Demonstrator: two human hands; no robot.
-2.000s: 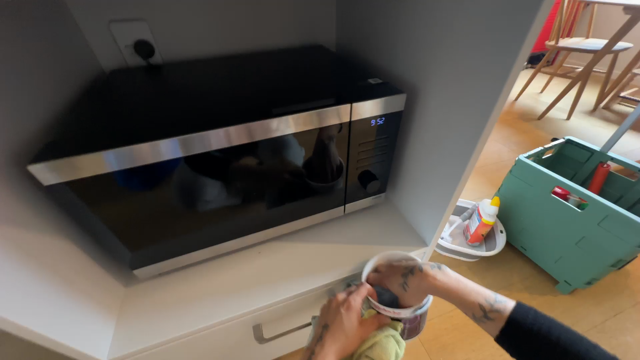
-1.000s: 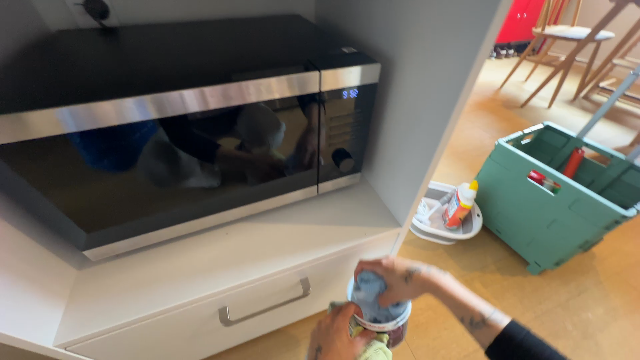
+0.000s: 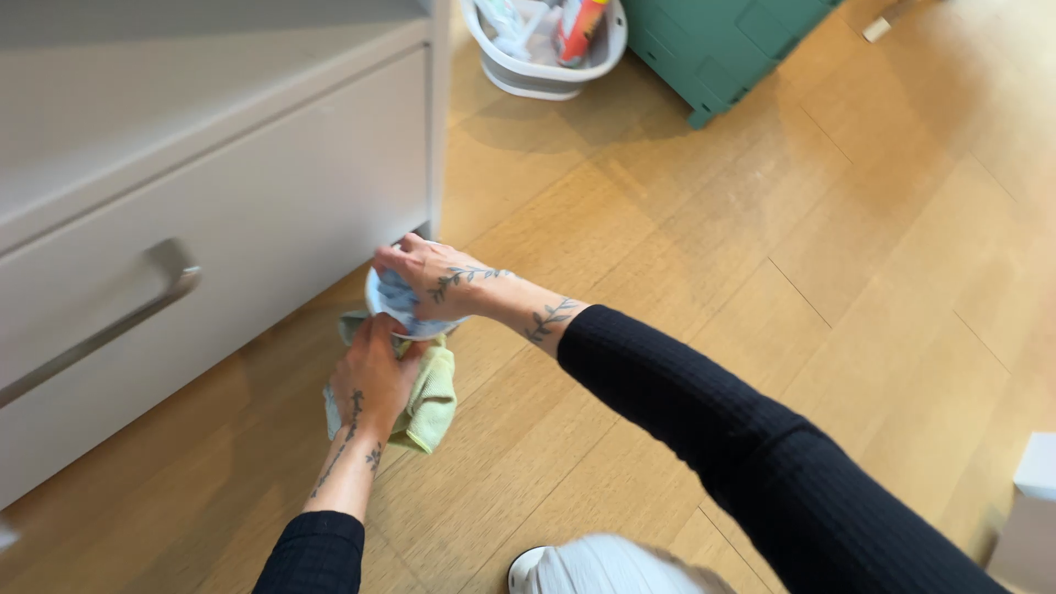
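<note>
Low beside the white drawer front [image 3: 272,181] is a round tub [image 3: 374,299] with a pale rim. My right hand [image 3: 437,276] reaches into its top, fingers on a light blue cloth [image 3: 398,299]. The near rim of the tub is gripped by my left hand [image 3: 375,371], which also has a yellow-green cloth [image 3: 433,400] hanging beneath it. Most of the tub's body is hidden by my hands and the cloths.
A grey-and-white basin [image 3: 536,81] holding an orange-red bottle [image 3: 580,29] stands on the wooden floor [image 3: 643,346] past the cabinet's corner. Beside it is a green plastic crate [image 3: 709,49]. A metal handle [image 3: 107,330] sticks out from the drawer. My white shoe [image 3: 524,569] shows at the bottom.
The view has turned down from the microwave to the floor. The light blue cloth, under my right hand a second ago too, is now lower in the tub. My left hand remains on the tub.
</note>
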